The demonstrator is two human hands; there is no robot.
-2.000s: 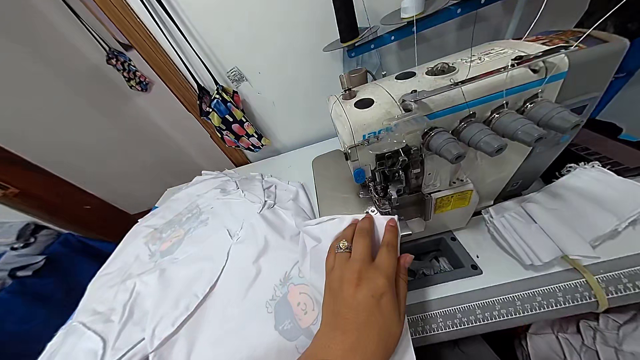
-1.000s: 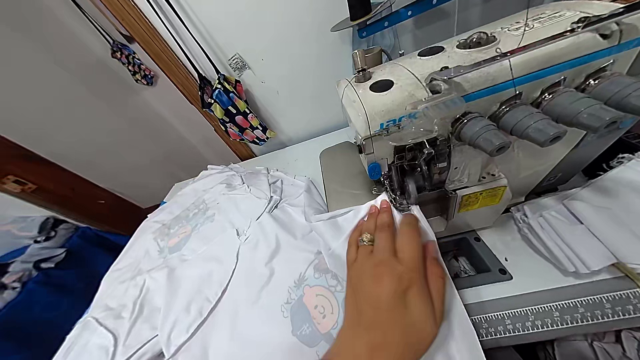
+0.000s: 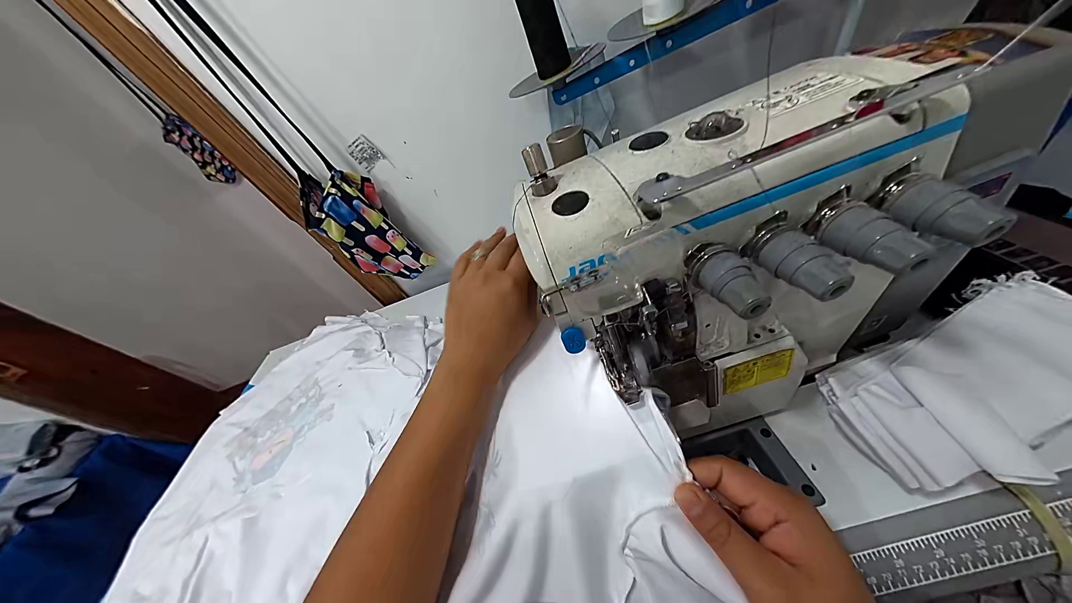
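A white Jack overlock sewing machine (image 3: 636, 201) stands over white fabric (image 3: 561, 452), whose edge lies at the presser foot. My left hand (image 3: 494, 301) reaches behind the left end of the machine head and lies on the cloth there; its fingertips are partly hidden by the machine. In front of the foot, my right hand (image 3: 754, 519) pinches the fabric's seamed edge between thumb and fingers. Left of my forearm spreads more white cloth with a faint printed figure (image 3: 276, 435).
Folded white pieces (image 3: 946, 385) lie right of the machine, above a measuring tape (image 3: 963, 553) along the table edge. Thread cones, one of them black (image 3: 543, 38), stand behind. Patterned cloth masks (image 3: 368, 222) hang at the left. Blue fabric (image 3: 92, 511) is at lower left.
One hand was pressing the cloth before the presser foot. Now my left hand is behind the machine head and my right hand holds the edge in front. The printed figure nearest the machine no longer shows.
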